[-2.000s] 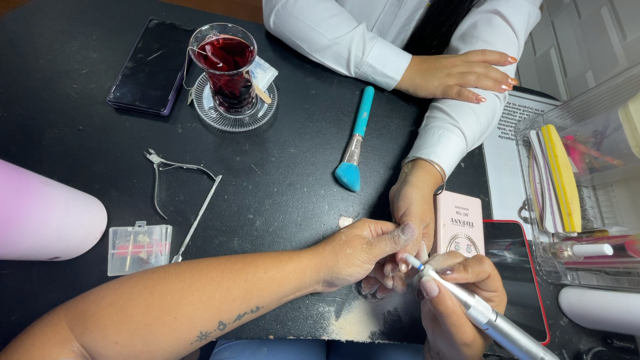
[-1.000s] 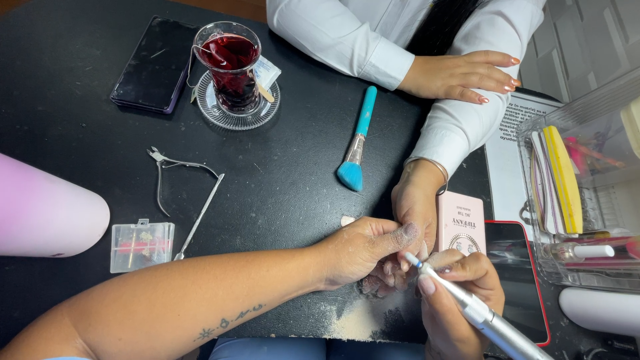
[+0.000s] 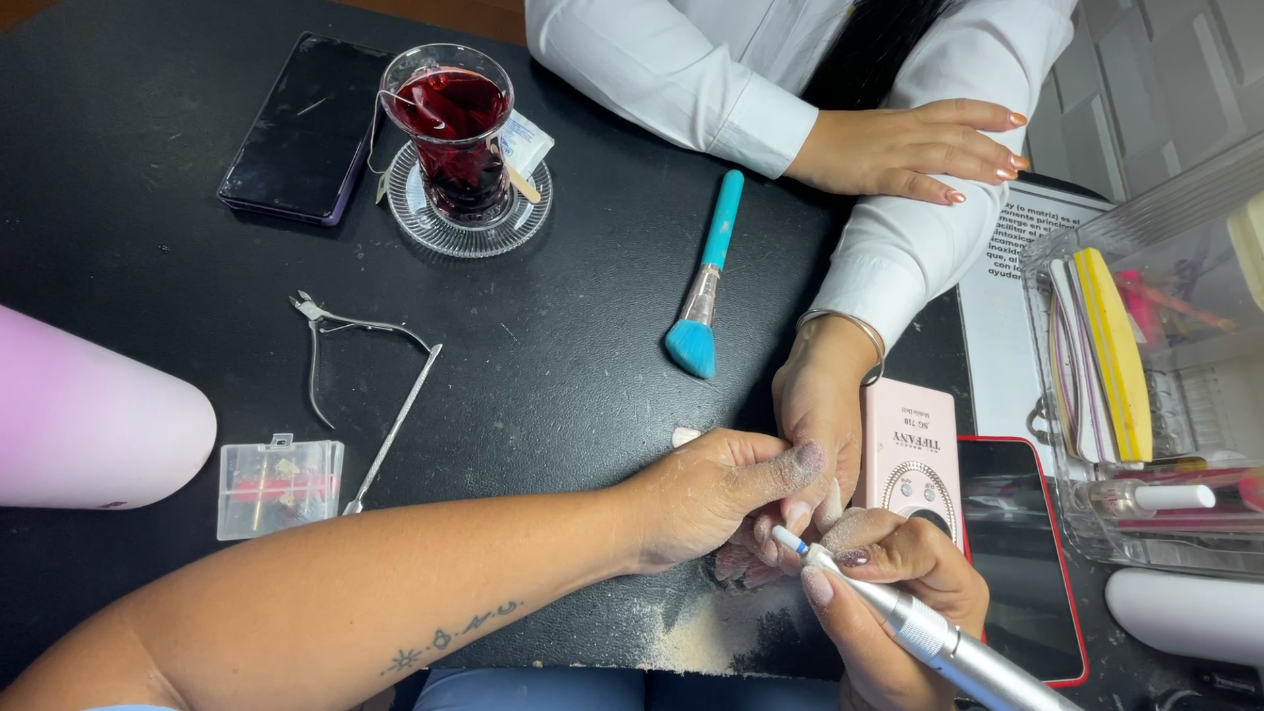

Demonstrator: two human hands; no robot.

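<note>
My left hand, dusted with pale powder, grips the fingers of another person's hand, which reaches in from a white sleeve with a bracelet at the wrist. In my right hand is a silver electric nail drill handpiece. Its white bit with a blue band lies at a fingertip of the held hand; whether it touches the nail cannot be told. Pale dust covers the table edge below. A pink nail drill control unit lies just right of the held hand. The person's other hand rests on their sleeve.
A turquoise brush, a glass of red tea on a saucer, a dark phone, cuticle nippers, a metal pusher and a small plastic box lie leftward. Rightward are a red-edged phone and a clear organizer with nail files.
</note>
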